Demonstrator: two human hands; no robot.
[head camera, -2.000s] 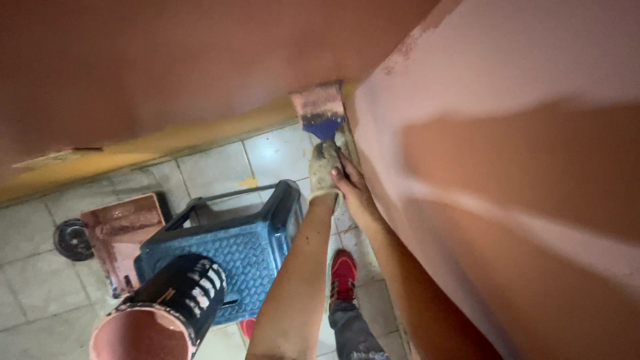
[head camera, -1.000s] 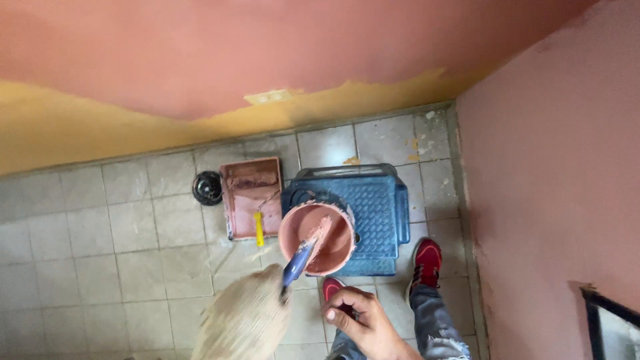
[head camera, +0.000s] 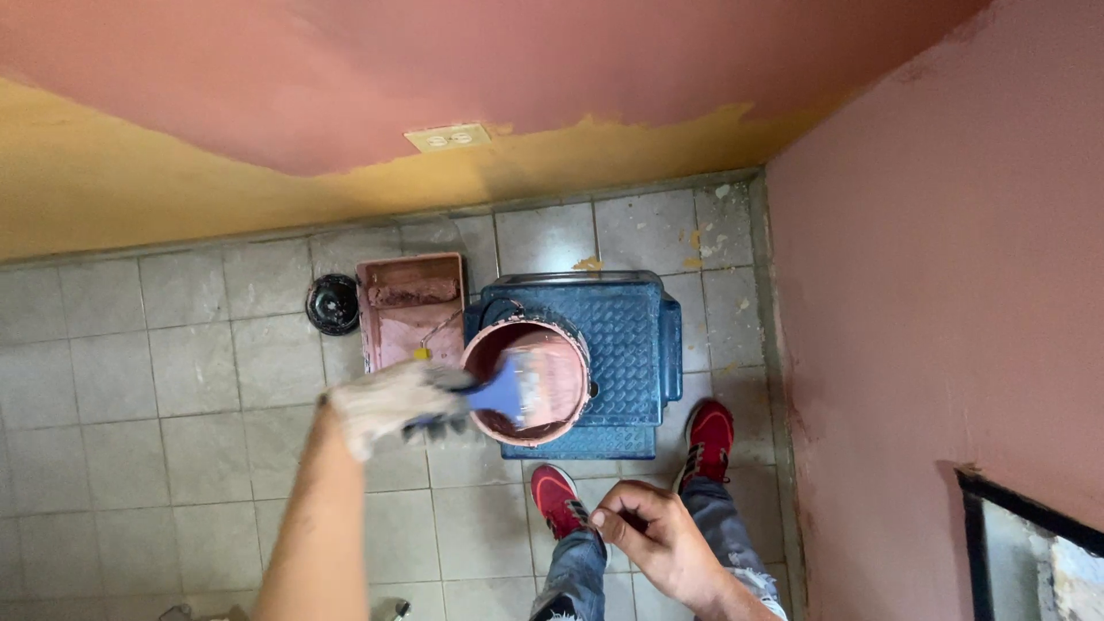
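My left hand (head camera: 401, 401), in a pale work glove with dark fingers, is closed around the handle of a wide paintbrush (head camera: 517, 388) with a blue ferrule or body. The brush is over the mouth of a bucket of pink paint (head camera: 483, 427), its bristles blurred and pink; whether they touch the paint cannot be told. The bucket stands on the left part of a blue plastic step stool (head camera: 625, 345). Bare and with fingers curled, my right hand (head camera: 651, 535) hangs above the legs, to the lower right of the bucket, with no object visible in it.
Left of the stool lie a paint tray (head camera: 414, 332) with a pink roller (head camera: 416, 293) and a round black lid-like object (head camera: 333, 304). A partly pink, partly yellow wall with an electrical outlet (head camera: 448, 138) runs behind. At right are a pink wall (head camera: 931, 302) and a black-edged frame (head camera: 970, 517).
Two seconds ago both hands were together at the brush by the wall corner. The brush has since come to the bucket in my left hand, and my right hand has come off it. The view has shifted.
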